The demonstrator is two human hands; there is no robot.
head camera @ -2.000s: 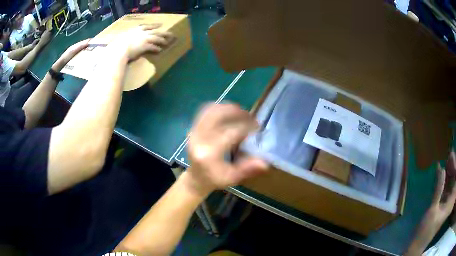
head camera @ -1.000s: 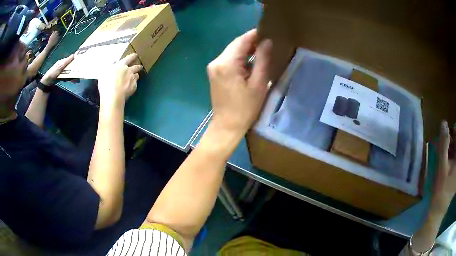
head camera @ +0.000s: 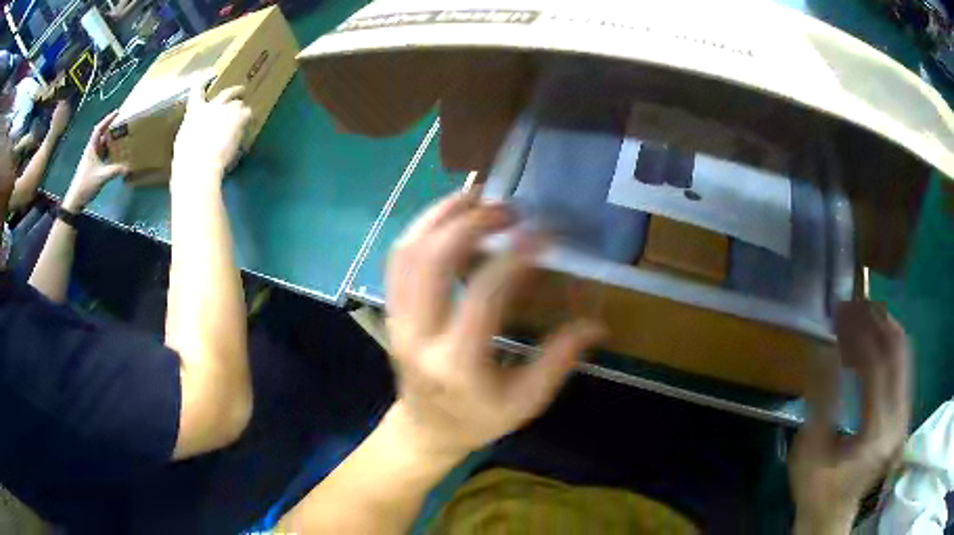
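Note:
The brown carton (head camera: 690, 329) sits in front of me. Its hinged lid (head camera: 649, 47) is partly folded over it, pale printed outside up, side ears hanging down. Inside are a pale foam rim, blue-grey bagged slabs (head camera: 570, 178), a brown centre block (head camera: 685, 249) and a white leaflet (head camera: 732, 201), partly shaded by the lid. My left hand (head camera: 471, 313) is blurred at the carton's front left corner, fingers apart, holding nothing visible. My right hand (head camera: 858, 402) is blurred at the front right corner, fingers apart and upward; any contact with the carton is unclear.
The green workbench (head camera: 303, 209) has a metal front edge and a pale seam left of my carton. At the left, a person in a dark top handles another brown carton (head camera: 225, 68). A pale sleeve (head camera: 926, 475) shows at the lower right edge.
The lid has swung forward and down from upright, showing its printed outside. My left hand has moved down to the front left corner; my right hand has come inward. The neighbour's flap has folded down.

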